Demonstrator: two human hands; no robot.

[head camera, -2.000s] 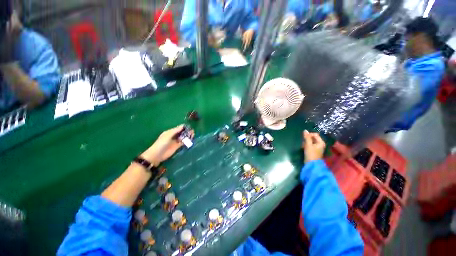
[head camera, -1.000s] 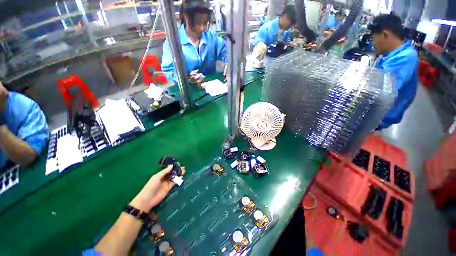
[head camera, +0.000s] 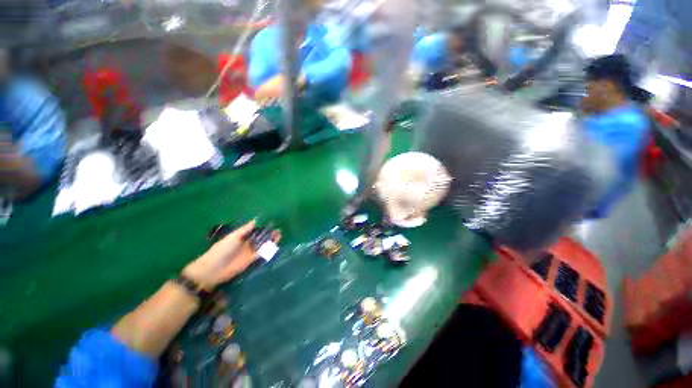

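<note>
The view is blurred. My left hand is over the green bench and holds a dark housing assembly with a white tab at its fingertips. My right hand is not in view; only a bit of blue sleeve shows at the bottom right. A clear blister tray lies flat below my left hand. Internal modules with pale discs and orange bits sit in its pockets along the left and right sides. More housing assemblies lie in a loose pile behind the tray.
A cream-pink fan stands behind the pile, beside a metal post. Tall stacked clear trays stand to its right. Red bins hold black parts. White sheets lie across the bench. People in blue work around it.
My right hand, seen at first near the fan, is out of view. My left hand has kept hold of the housing assembly and moved slightly. The camera view has shifted and blurred.
</note>
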